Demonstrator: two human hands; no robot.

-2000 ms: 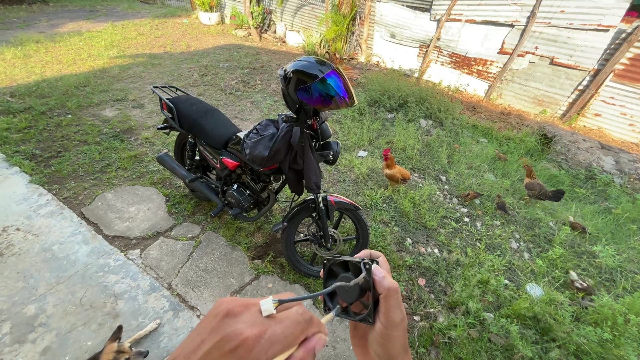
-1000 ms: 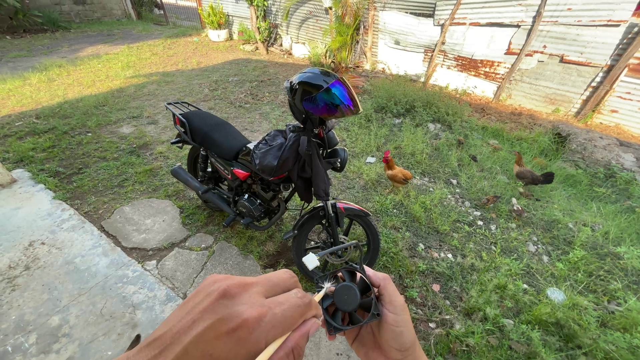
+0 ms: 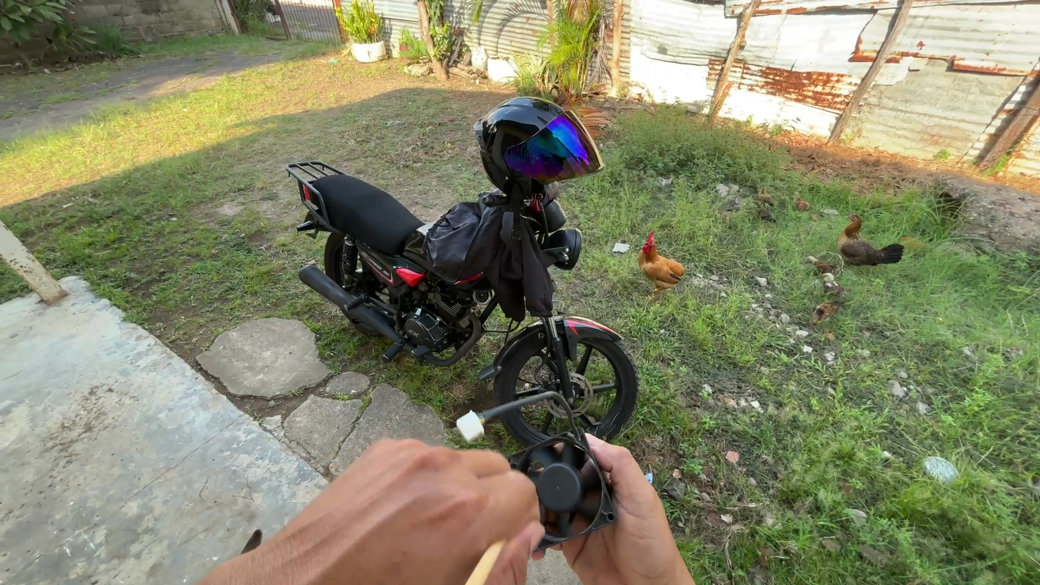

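Note:
My right hand holds a black computer-type cooling fan by its square frame, with the thumb along the upper right edge. From the fan's top a dark sleeved cable bends left to a white plug. My left hand, its back towards me, grips a thin brush by its pale handle and is close against the fan's left side. The left hand hides the brush's tip, so whether it touches the blades cannot be told.
Beyond my hands a motorcycle stands on grass, with a visored helmet and dark cloth at its handlebar. A concrete slab and stepping stones lie left. A rooster and a hen stand right, before a corrugated metal fence.
The brush tip, seen at the fan a second ago, is now hidden by my left hand. The dog's head at the bottom left two seconds ago has mostly left view. The view has shifted somewhat.

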